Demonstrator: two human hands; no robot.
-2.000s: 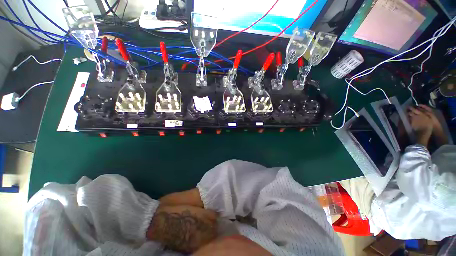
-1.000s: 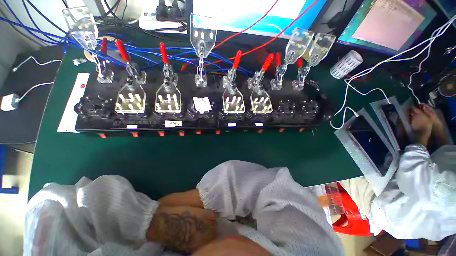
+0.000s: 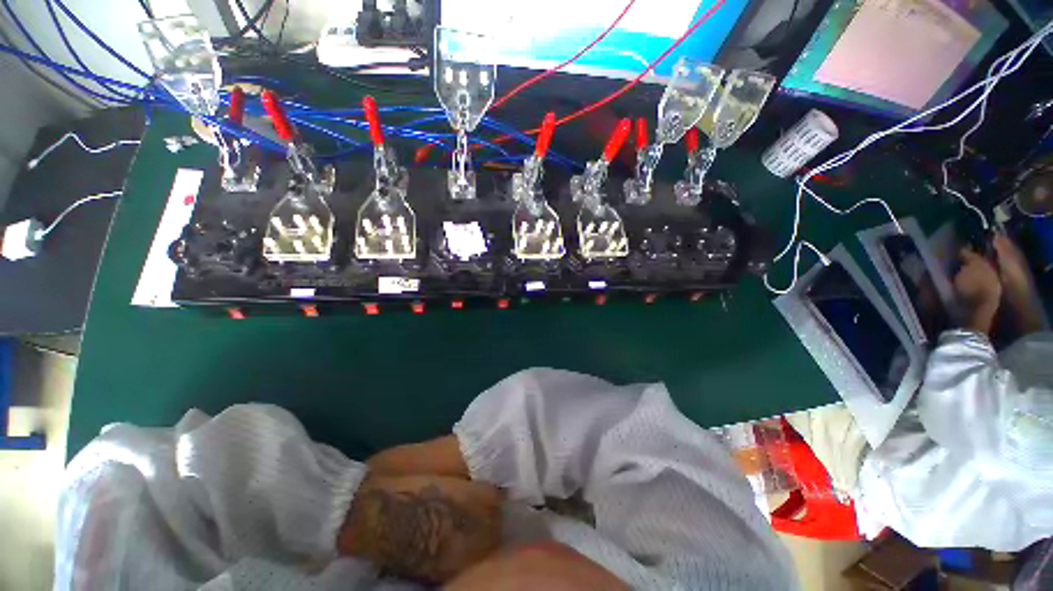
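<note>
My left hand (image 3: 422,529), bare with a dark marking on its back, lies across my front at the bottom; its fingers are not visible. My right hand (image 3: 416,458) is mostly hidden behind it; only skin near the cuff shows. Neither touches the long black test fixture (image 3: 462,281). A silvery module (image 3: 465,239) sits in a middle station under a raised clear press plate (image 3: 465,77). Several plates are lowered, such as one at the left (image 3: 298,237) and one right of the middle (image 3: 603,237). Several others stand raised at both ends.
Red-handled toggle clamps (image 3: 375,121) line the fixture's back, with blue cables (image 3: 98,75) behind. A white strip (image 3: 170,237) lies left of it. At right are a white cylinder (image 3: 800,144), framed dark-screened devices (image 3: 860,329) and a neighbouring person's hands (image 3: 981,283).
The neighbouring person's hands at the right have shifted and are now near a white cable end. The view has moved very slightly. My hands and the fixture look unchanged.
</note>
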